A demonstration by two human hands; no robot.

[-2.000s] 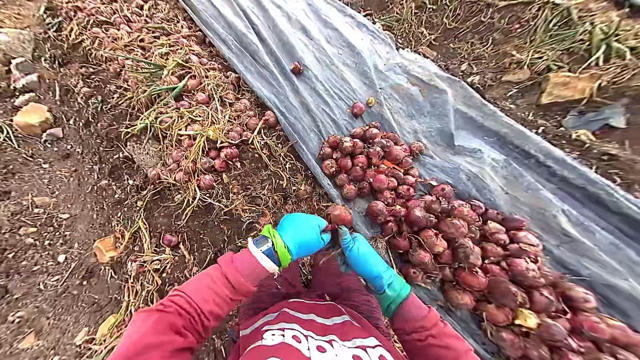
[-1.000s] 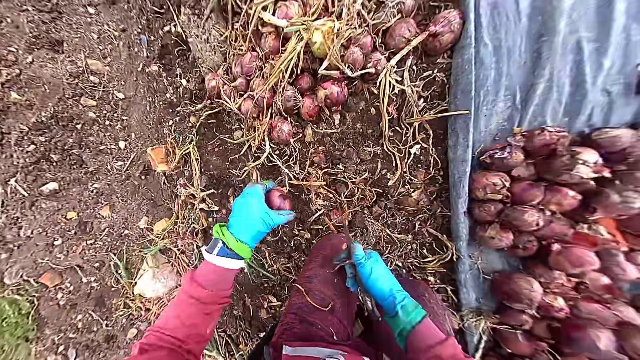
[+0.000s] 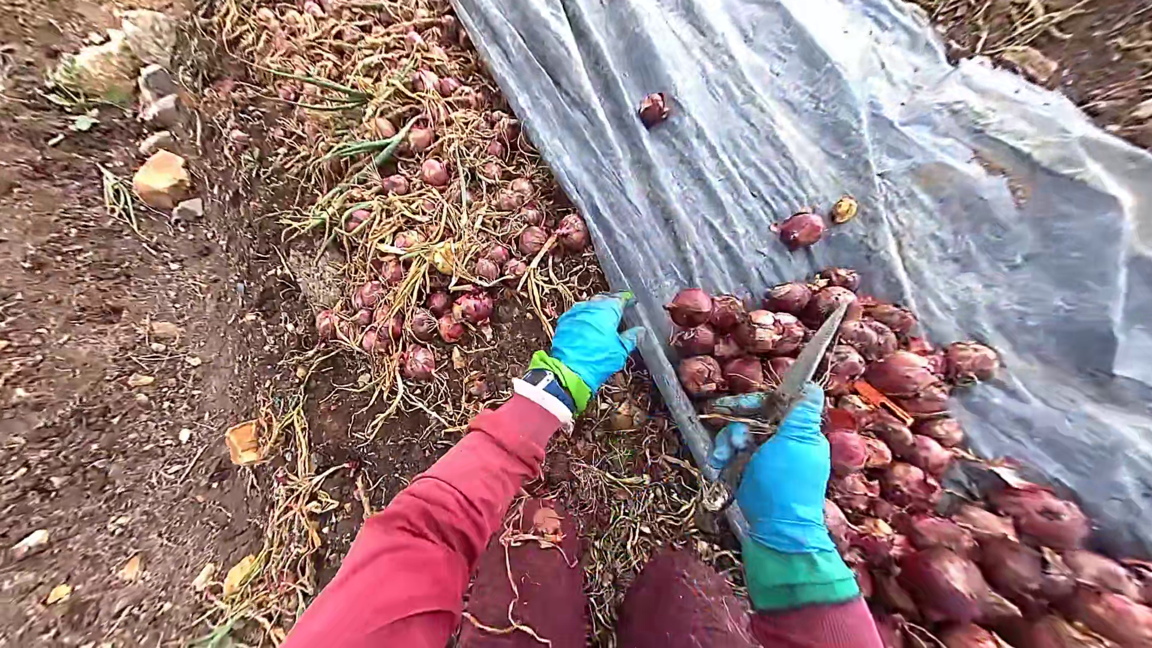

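My left hand (image 3: 592, 342), in a blue glove, reaches over the near edge of a grey plastic sheet (image 3: 720, 180); its fingers are apart and nothing shows in them. My right hand (image 3: 785, 468), gloved in blue with a green cuff, holds a knife (image 3: 808, 360) whose blade points up and away over the onions. Just beyond and to the right of that hand lies a pile of trimmed red onions (image 3: 904, 373) on the sheet. Left of the sheet, red onions with dry stalks (image 3: 472, 306) lie in a heap on the soil.
Two loose red onions (image 3: 799, 229) and a small yellowish piece (image 3: 844, 210) sit farther up the sheet. Stones (image 3: 162, 178) and bare soil are on the left. Dry stalks and roots (image 3: 630, 504) litter the ground around my knees.
One second ago my left hand held a red onion over the soil; now no onion shows in it and it is at the sheet's edge. The view has swung toward the sheet.
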